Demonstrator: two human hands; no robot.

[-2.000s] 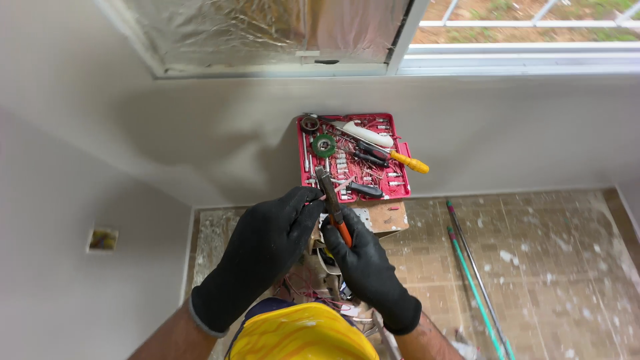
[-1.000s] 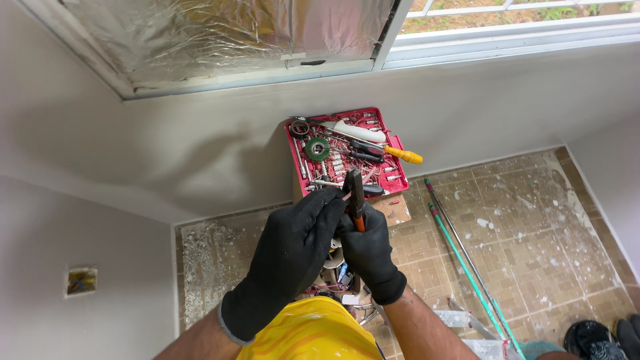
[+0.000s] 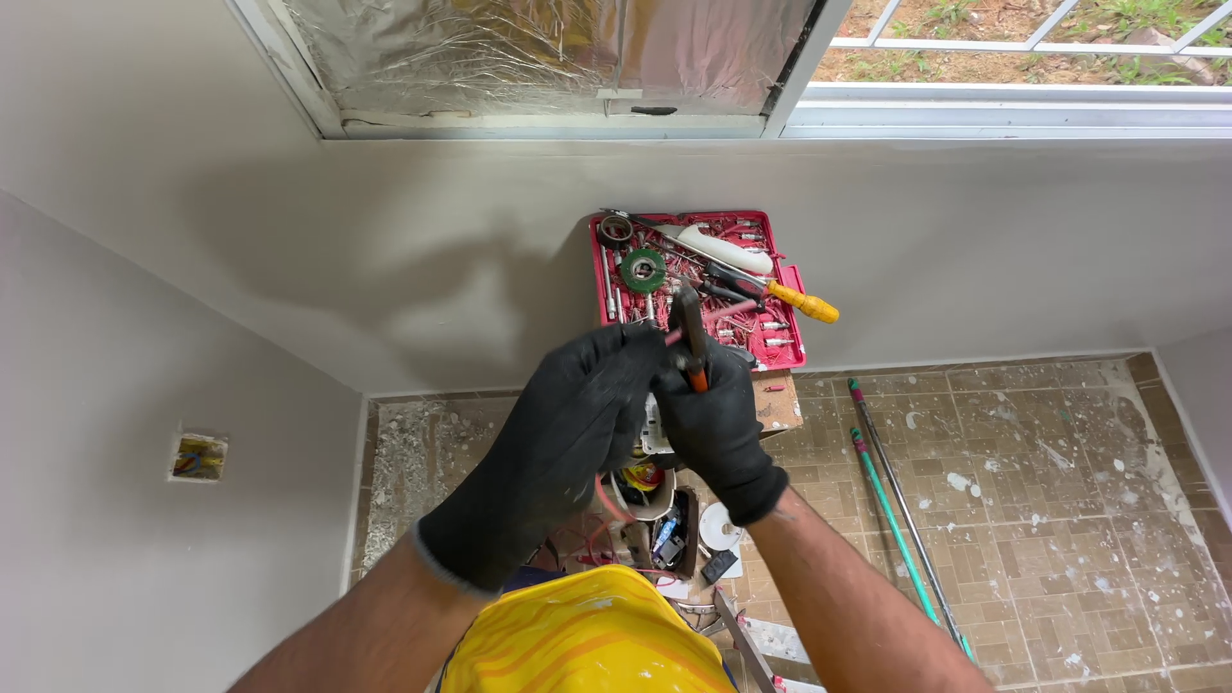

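Both hands wear black gloves. My right hand (image 3: 717, 423) is closed around pliers (image 3: 690, 332) with orange on the handles, jaws pointing up and away. My left hand (image 3: 568, 443) pinches a thin red wire (image 3: 679, 337) at the left of the jaws; the wire passes by the jaws and sticks out to the right. Beyond the hands lies an open red socket-set case (image 3: 794, 358) with sockets and red wire bits. On it rest a green tape roll (image 3: 642, 270), a black tape roll (image 3: 615, 231), a white-handled tool (image 3: 727, 250) and a yellow-handled screwdriver (image 3: 804, 301).
A wooden surface (image 3: 782, 399) supports the case near the wall. Below are a bucket (image 3: 645, 496) with wires and a white spool (image 3: 720, 527). Two poles (image 3: 895, 520) lie on the paint-spattered tile floor. A wall box (image 3: 199, 457) with wires is at left; a window frame (image 3: 558, 127) runs above.
The pliers' jaws have come close beside my left fingers, and the red wire now shows sticking out past them. Both hands keep their holds.
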